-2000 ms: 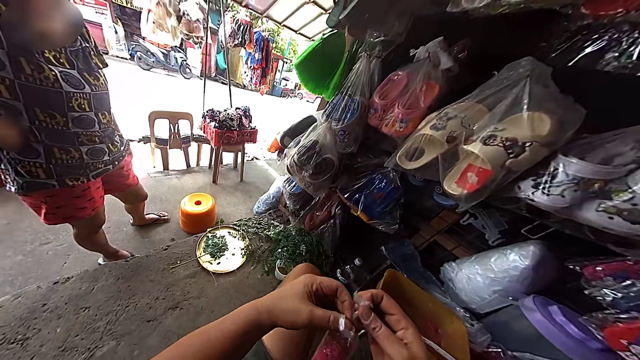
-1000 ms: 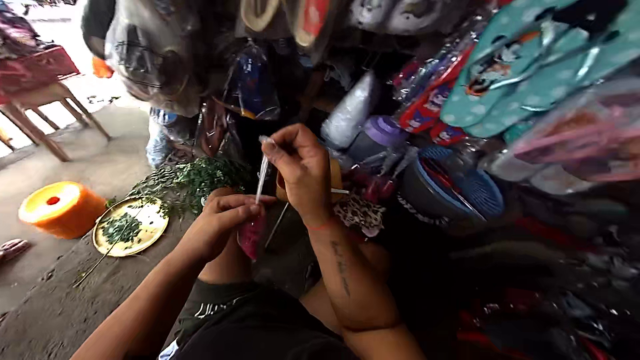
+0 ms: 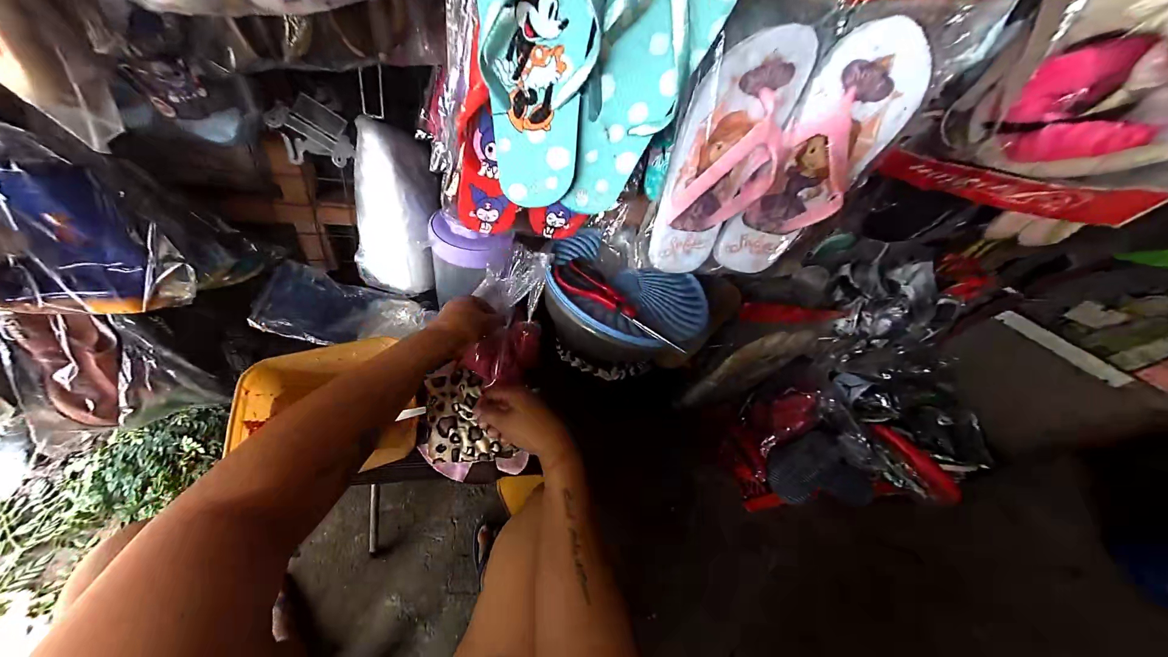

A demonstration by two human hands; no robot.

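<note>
Near the middle of the view, my left hand (image 3: 467, 324) is closed on the upper part of a clear plastic bag with dark pink contents (image 3: 505, 354). My right hand (image 3: 516, 415) is just below it, over a leopard-print cloth item (image 3: 456, 420) with pink edges; whether its fingers grip anything is unclear. To the left of the cloth is a yellow plastic container (image 3: 274, 383), partly behind my left forearm. A grey tub with a blue ribbed basket or lid (image 3: 671, 306) stands right of the bag, with red-handled pliers or scissors (image 3: 593, 290) on top.
Bagged slippers (image 3: 538, 119) hang overhead, with pink-strapped ones (image 3: 785, 155) beside them. A purple-lidded container (image 3: 461, 246) and a silvery plastic roll (image 3: 391, 205) stand behind my hands. Leafy stalks (image 3: 137, 474) lie at lower left. Red and black bagged items (image 3: 839, 447) are piled at right.
The view has swung right. My hands held up a small pink bag with a twisted top one second ago; now they are lower, at the leopard-print cloth beside the tub.
</note>
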